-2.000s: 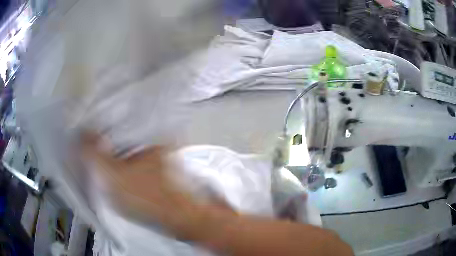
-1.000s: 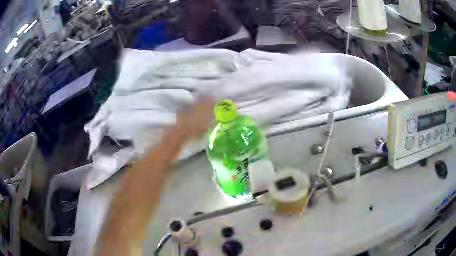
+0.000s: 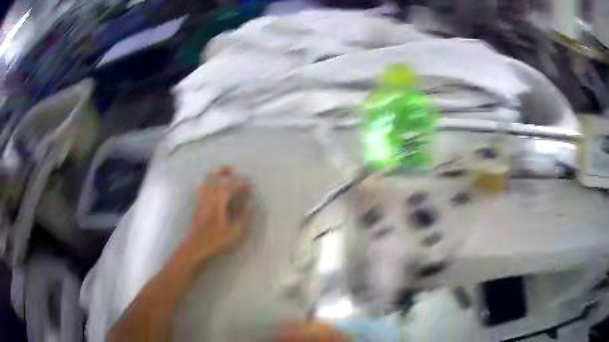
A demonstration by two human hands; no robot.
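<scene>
The whole view is blurred. My left hand [image 3: 224, 215] is over the pale table left of the sewing machine, with bent fingers a little apart and no cloth visible in it. A small blurred part of my right hand [image 3: 310, 331] shows at the bottom edge; its fingers and any hold are hidden. The white sewing machine [image 3: 527, 224] fills the right side. A pile of white garment pieces [image 3: 280, 73] lies along the far table edge. White cloth [image 3: 123, 247] hangs along the table's left edge.
A green bottle [image 3: 399, 127] with a yellow-green cap stands behind the machine head. A black phone [image 3: 504, 300] lies at lower right. The lit lamp [image 3: 330, 250] is left of the machine head. A pale bin [image 3: 100, 180] with dark contents and another pale container [image 3: 53, 123] stand at left.
The view has swung from the machine to the far pile and partly back. My left hand has moved from near the bottle onto the table at left. Part of my right hand now shows at the bottom.
</scene>
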